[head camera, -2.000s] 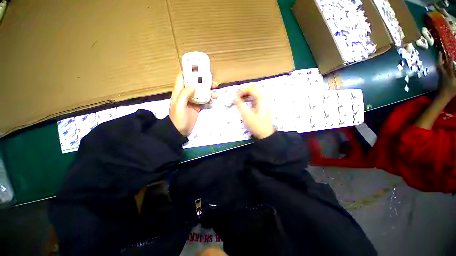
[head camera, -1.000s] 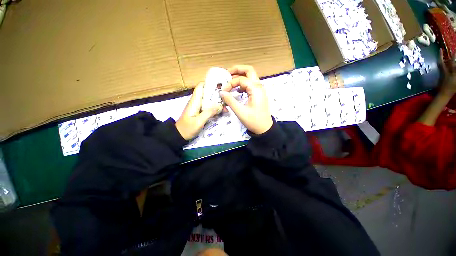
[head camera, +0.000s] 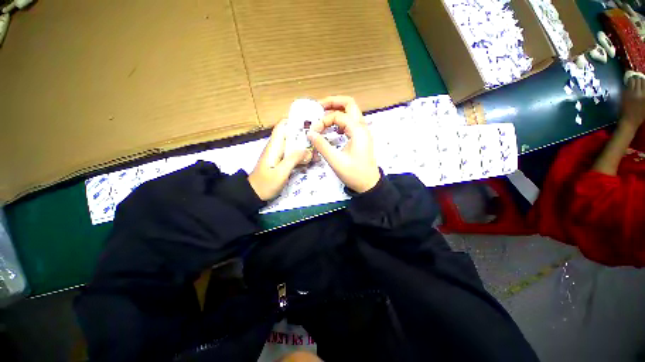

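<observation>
A cream-white rounded plastic housing (head camera: 304,113) with small dark openings is held above the near edge of the cardboard. My left hand (head camera: 276,164) grips its lower left side. My right hand (head camera: 351,150) is on its right side, with thumb and fingertips at the openings; whether a small piece is between them cannot be told. The fingers hide part of the housing. White adhesive sheets (head camera: 452,145) with rows of small blue marks lie under my hands along the near table edge.
A brown cardboard mat (head camera: 141,78) covers the far left of the green bench (head camera: 53,244). Cartons (head camera: 463,63) of small white pieces stand at the right, with loose white bits (head camera: 583,81) beside them. A person in red sleeves (head camera: 594,201) works at the right, near a red stool (head camera: 481,208).
Over the two seconds, the housing has tilted and moved slightly right and down, and my right hand has come from the sheets onto it. In the last second my hands barely moved.
</observation>
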